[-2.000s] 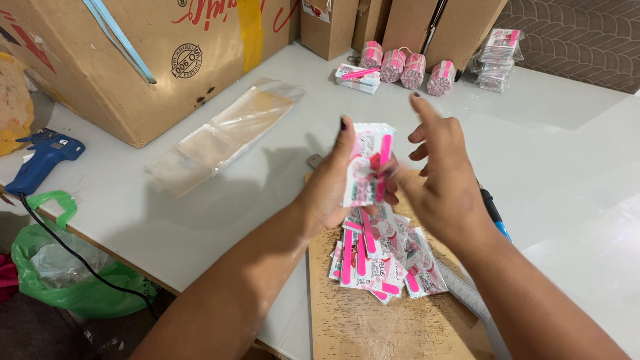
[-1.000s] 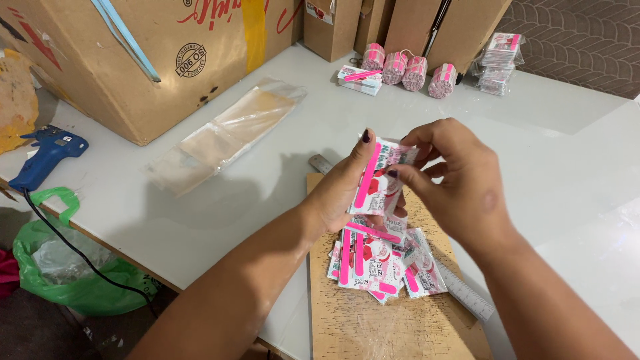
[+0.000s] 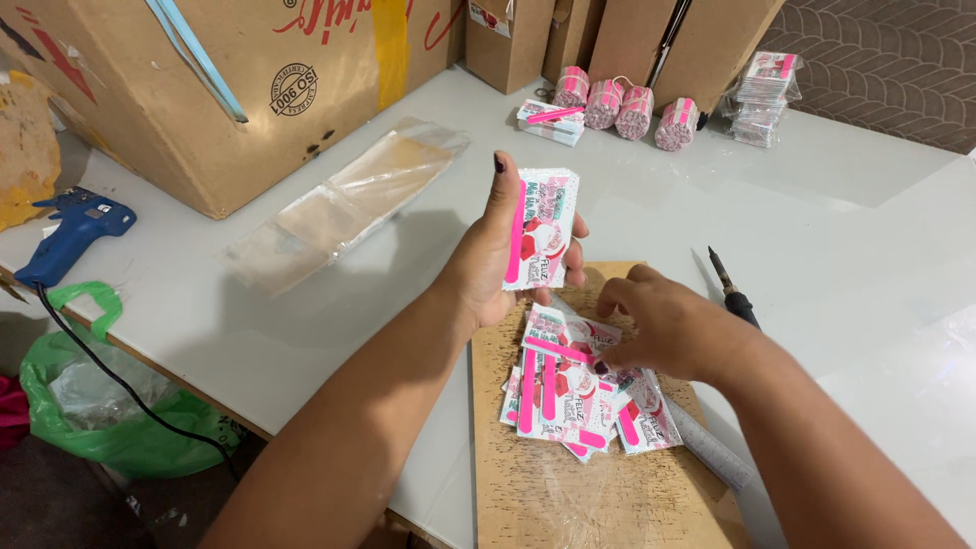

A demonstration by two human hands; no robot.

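Observation:
A stack of printed Christmas cards [image 3: 545,229], with a pink nail file on top along its left edge, is held upright in my left hand [image 3: 499,252]. My right hand [image 3: 663,324] is over a loose pile of similar cards with pink nail files [image 3: 568,396]; its thumb and fingers are at the upper right of the pile, by a card [image 3: 564,339] lying across the top. Whether the fingers grip that card cannot be told. The pile lies on a scored wooden board [image 3: 610,496], with a metal ruler [image 3: 709,446] partly beneath the cards.
A soldering iron [image 3: 732,293] lies right of the board. Clear plastic sleeves [image 3: 358,198] lie left. A blue glue gun [image 3: 72,232] sits at the left edge, above a green bag [image 3: 145,442]. Cardboard boxes [image 3: 229,91], pink bundles [image 3: 635,113] and stacked packets [image 3: 761,99] stand behind.
My right hand has moved from the cards in my left hand down to the pile. One card now lies slantwise on top of the pile. The soldering iron's tip has come into sight.

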